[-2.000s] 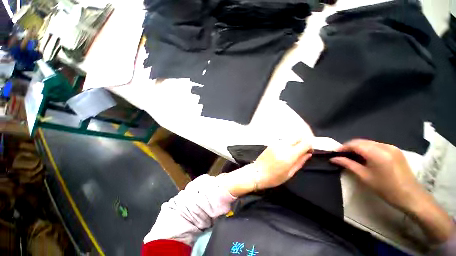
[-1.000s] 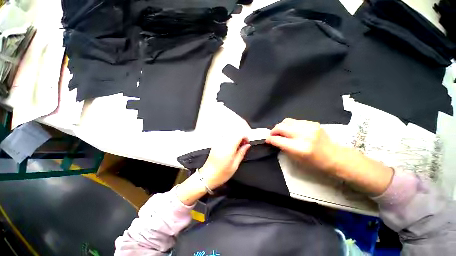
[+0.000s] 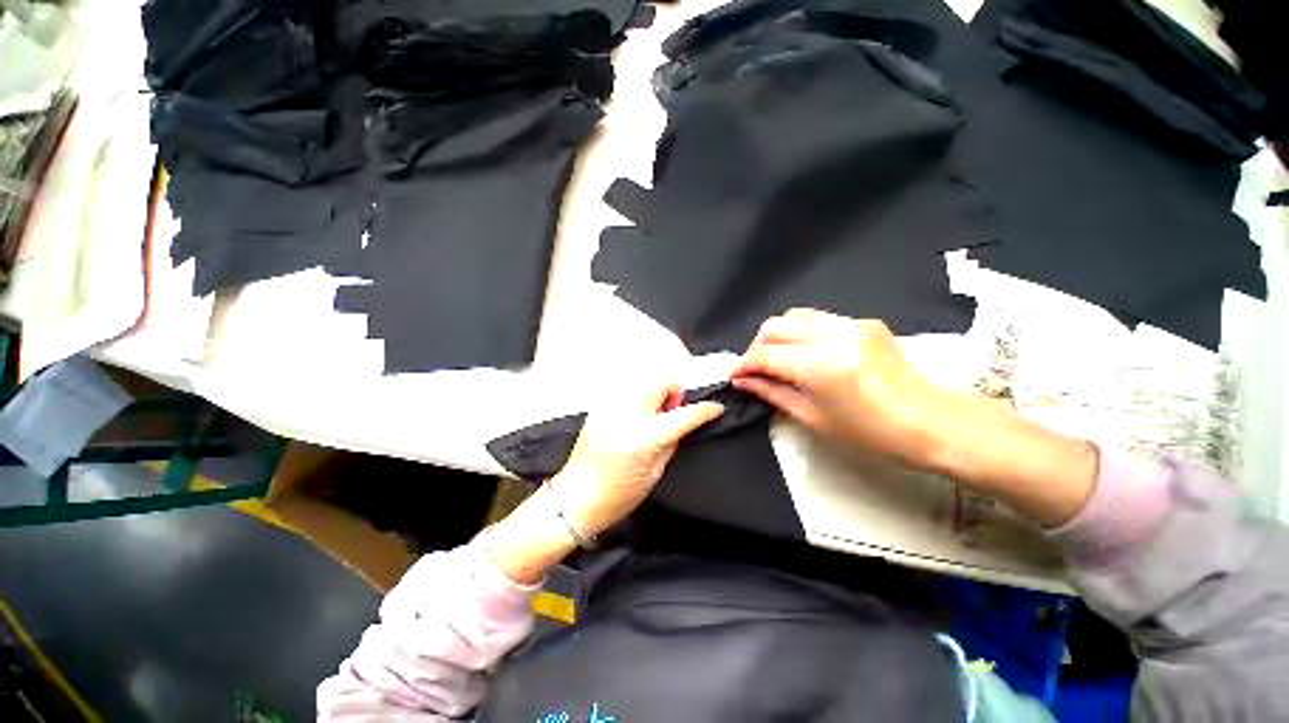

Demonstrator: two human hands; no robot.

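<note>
A matt black panel (image 3: pixel 728 485) lies at the near edge of the white table (image 3: pixel 325 424), against the black apron (image 3: pixel 749 636). Its top edge is pinched between both hands. My left hand (image 3: pixel 629 449) holds this edge from the left, thumb pointing right, and covers part of the panel; a black corner shows left of it. My right hand (image 3: pixel 827 379) holds the same edge with thumb and fingers, close to my left thumb. How the edge is folded under the fingers is hidden.
A crumpled pile of black panels (image 3: pixel 467 233) lies at the far left. More black panels with notched sides (image 3: pixel 806 184) lie behind my hands and at the right. A marked pale sheet (image 3: pixel 1117 389) is by my right forearm. A green frame (image 3: pixel 177 477) and cardboard box (image 3: pixel 332 530) are lower left.
The view has swung toward the right-hand panels, then settled. My left thumb now lies more extended along the edge. Both hands stay on the black panel.
</note>
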